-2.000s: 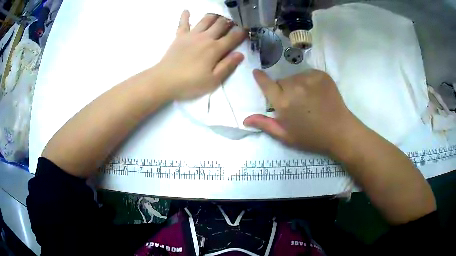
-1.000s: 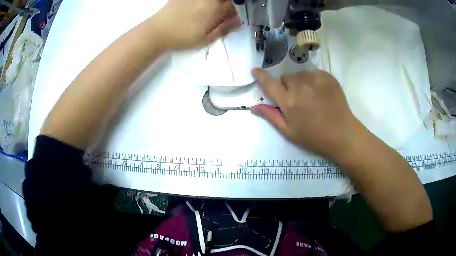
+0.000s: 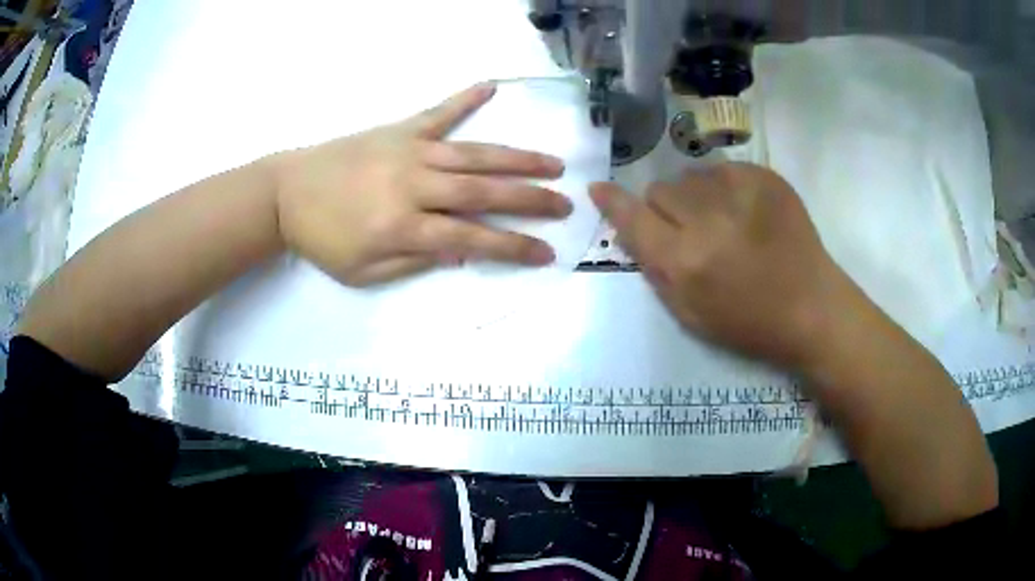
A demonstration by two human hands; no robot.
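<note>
A white fabric panel (image 3: pixel 539 119) lies flat on the table just left of the presser foot and needle (image 3: pixel 599 104), its right edge beside the foot. My left hand (image 3: pixel 437 210) lies flat on the panel with its fingers spread, pointing right. My right hand (image 3: pixel 726 250) is right of the panel, below the needle area. Its index fingertip is at the panel's right edge, and the other fingers are curled under. Whether it pinches anything cannot be seen. The panel's left part is hidden under my left hand.
A stack of off-white cut pieces (image 3: pixel 874 159) lies right of the needle. A ribbed cream knob (image 3: pixel 724 118) is beside the machine head. A printed ruler (image 3: pixel 488 409) runs along the front edge. Cream strips (image 3: pixel 1008 284) lie at far right, and pale bundled material (image 3: pixel 45 148) at far left.
My left hand has come down from the top and now lies spread on the panel. The panel is turned and covers the round metal part. My right hand stays near the same place. The view has shifted slightly.
</note>
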